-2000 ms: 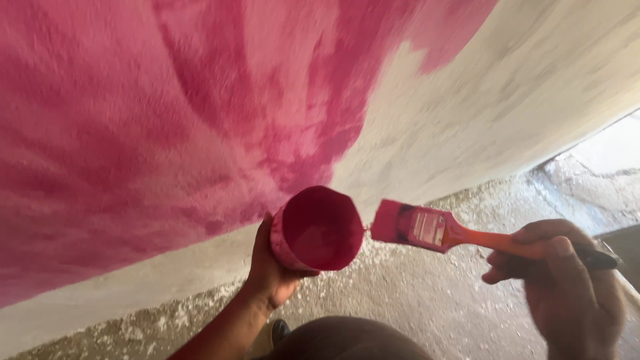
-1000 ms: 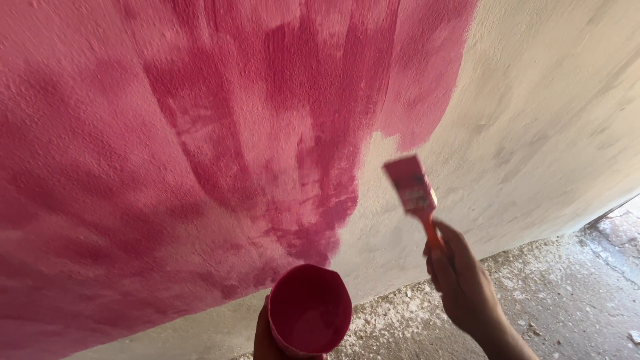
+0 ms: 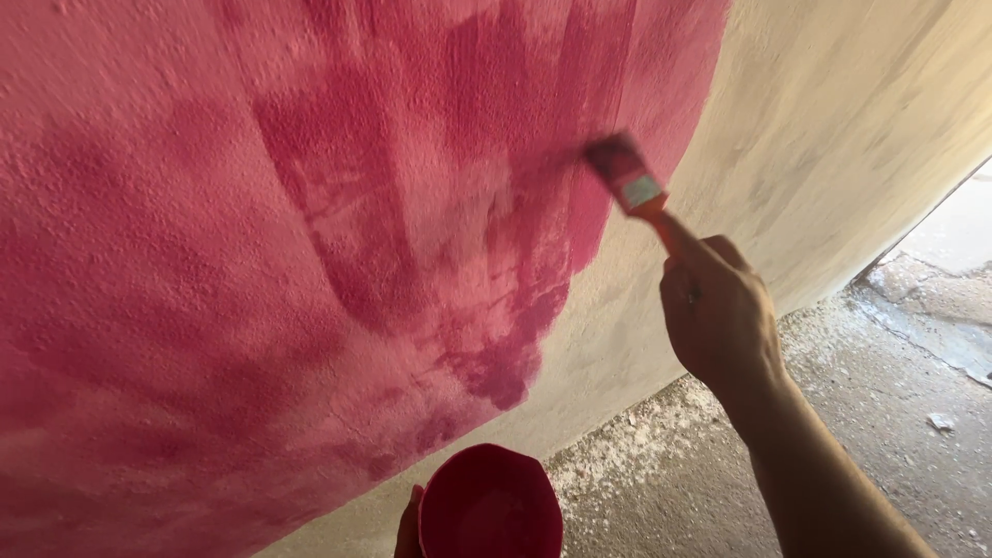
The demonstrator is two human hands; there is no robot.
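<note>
My right hand (image 3: 717,310) is closed around the orange handle of a flat paintbrush (image 3: 626,174), right of centre. Its bristles, dark with pink paint, point up and left at the painted part of the wall (image 3: 465,194); whether they touch it I cannot tell. At the bottom, my left hand (image 3: 408,527) holds a container of pink paint (image 3: 490,504) from its left side, with only some fingers in view. Darker, streaky pink strokes lie over lighter pink on the wall.
Bare cream wall (image 3: 806,155) lies right of the pink edge and in a strip beneath it. The rough concrete floor (image 3: 659,480) bears white flecks along the wall's foot and a small pale chip (image 3: 940,422). Brighter, cracked ground is at the far right.
My right hand has carried the brush from beside the container's mouth up to the wall, first near the cream edge, now over the pink. The container sits lower in view.
</note>
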